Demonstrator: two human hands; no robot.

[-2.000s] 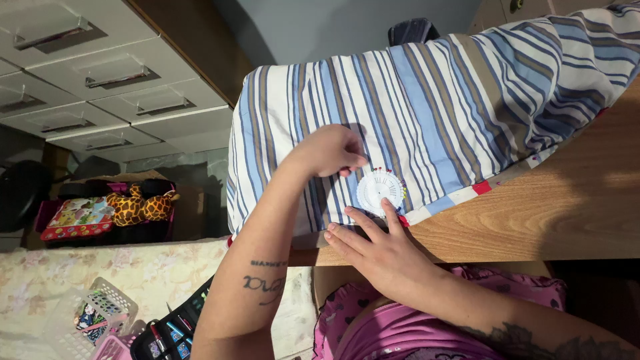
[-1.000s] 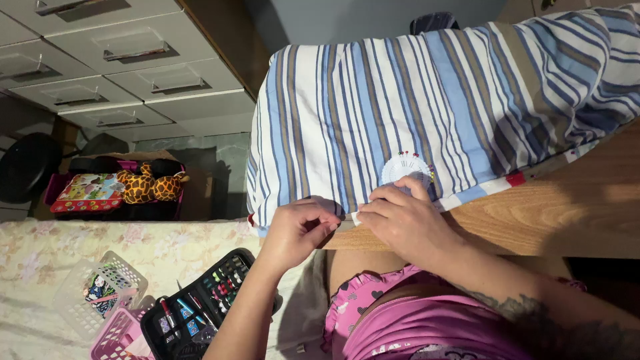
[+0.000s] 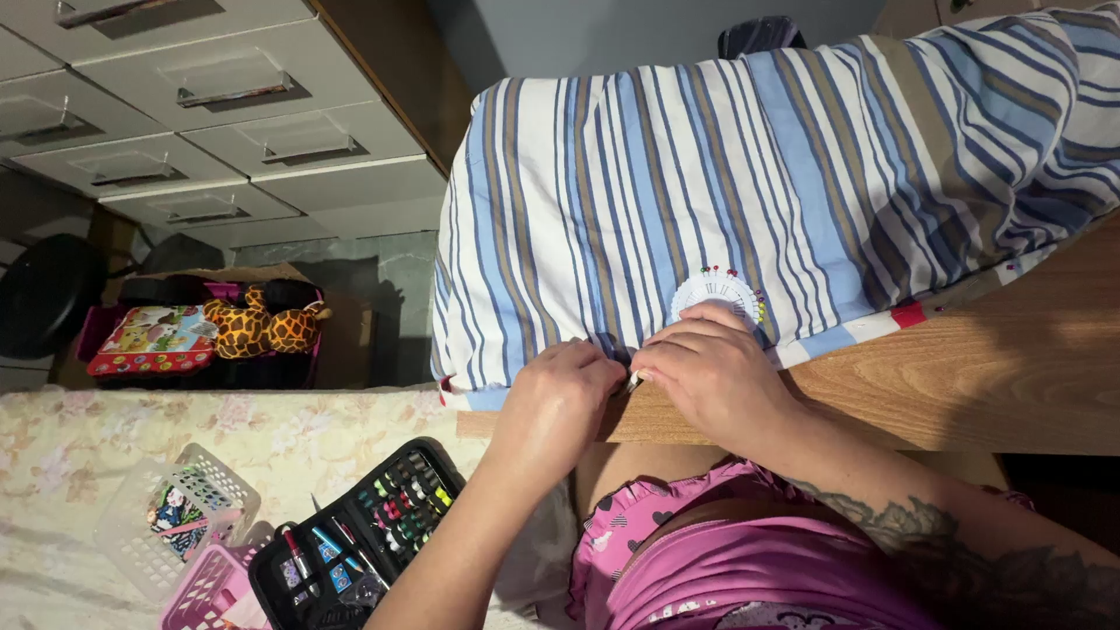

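Observation:
Striped fabric (image 3: pixel 647 201) in blue, white and brown lies over the wooden table (image 3: pixel 875 385), its lower edge folded along the table's front. My left hand (image 3: pixel 560 394) pinches that edge with thumb and fingers. Close on its right, my right hand (image 3: pixel 704 372) grips the same folded edge, with a bit of white cloth showing at its fingertips. Under and above the right hand's fingers sits a round white pin wheel (image 3: pixel 717 293) with colored pin heads around its rim. Whether either hand holds a pin cannot be seen.
An open black sewing kit (image 3: pixel 350 525) with thread spools lies on the flowered bedspread (image 3: pixel 262 420), beside a pink plastic basket (image 3: pixel 210 586) and a white one (image 3: pixel 219 481). A giraffe plush (image 3: pixel 254 331) rests in a box near the grey drawers (image 3: pixel 236 87). Pins stick along the fabric's right edge.
Two seconds ago my left hand was up over the fabric beside the pin wheel; it has come down to the folded edge. My right hand has closed on the edge beside it.

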